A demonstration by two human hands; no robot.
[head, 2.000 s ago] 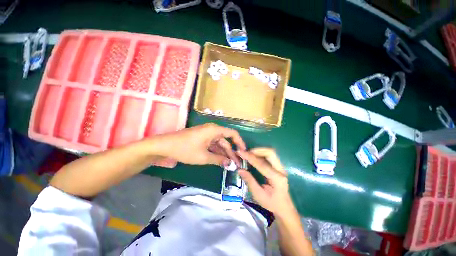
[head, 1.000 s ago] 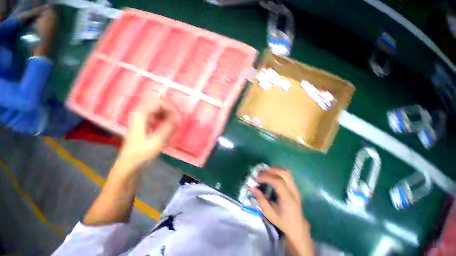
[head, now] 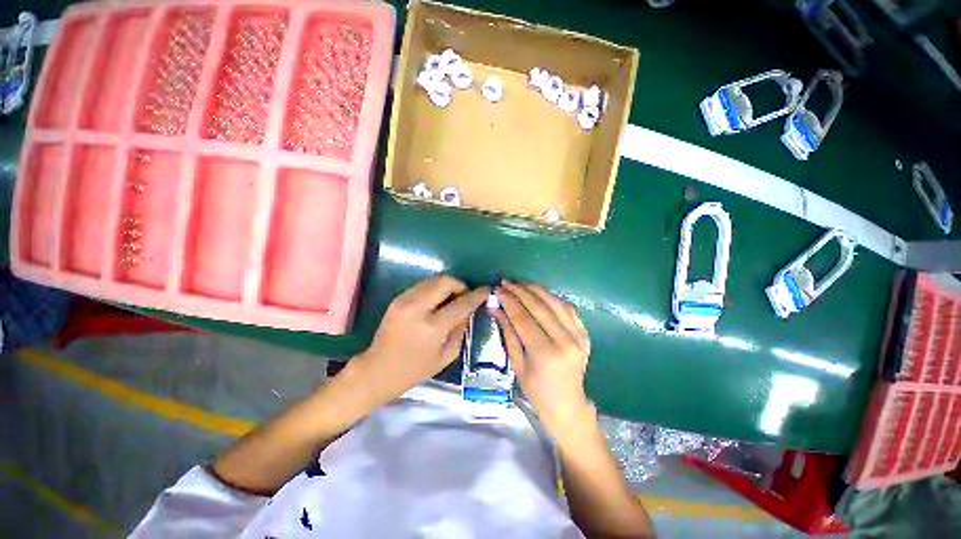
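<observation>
A loop-shaped unit [head: 488,363] stands out below my fingers at the bench's near edge, its blue-and-white end toward my body. My left hand [head: 422,328] grips its far end from the left. My right hand [head: 543,342] grips the same end from the right, the fingertips of both hands nearly meeting. A small white piece [head: 492,301] shows between the fingertips; the rest of the far end is hidden by the fingers.
A pink compartment tray [head: 158,140] with small metallic bits lies left. An open carton [head: 506,147] with white rings stands beyond my hands. Other loop units, one upright in view [head: 699,274], lie right. Another pink tray [head: 906,390] is at the far right, near a red stool [head: 806,490].
My left hand has come back from over the pink tray to the loop unit and now grips it with my right hand. The view has shifted, and tray and carton appear further left.
</observation>
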